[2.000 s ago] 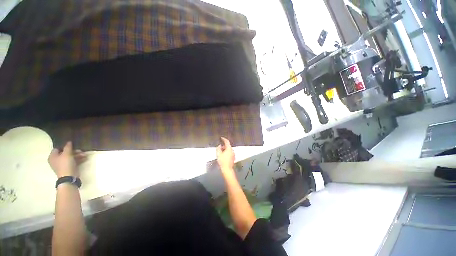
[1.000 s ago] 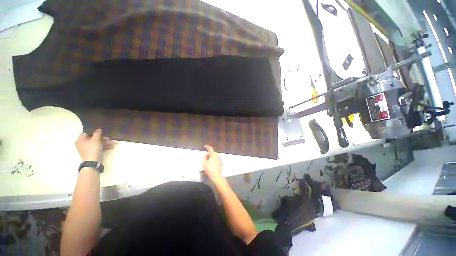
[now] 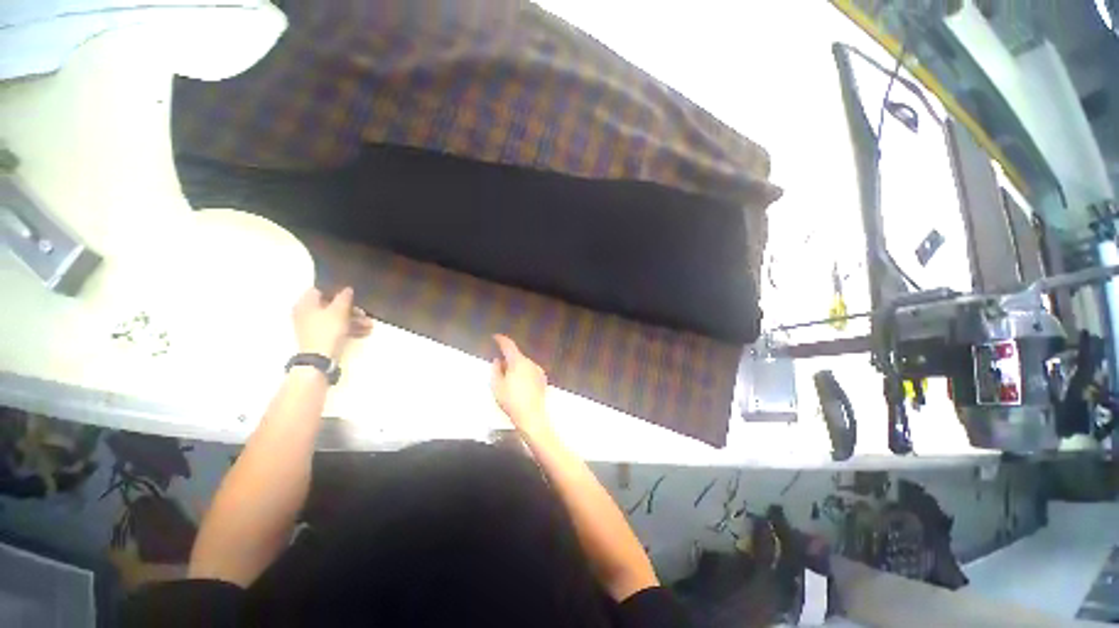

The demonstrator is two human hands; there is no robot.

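Plaid fabric panels (image 3: 589,356) lie on the cream-white table, with curved cut-outs at their left end. A plain black cloth layer (image 3: 552,233) shows as a band between two plaid areas. My left hand (image 3: 325,325), with a dark wristband, pinches the near plaid edge close to the curved cut-out. My right hand (image 3: 518,378) is at the same edge further right, its thumb and finger on the cloth border. The undersides of the fingers are hidden.
A cutting machine (image 3: 982,368) stands at right, with its flat base plate (image 3: 771,383) and a black oblong object (image 3: 834,415) beside the cloth. A metal weight (image 3: 47,243) lies far left. Fabric scraps (image 3: 908,534) hang below the table edge (image 3: 614,456).
The view has swung left, so the cloth and machine sit further right and tilted, and the metal weight has come in. My right hand is now closer to my left along the edge.
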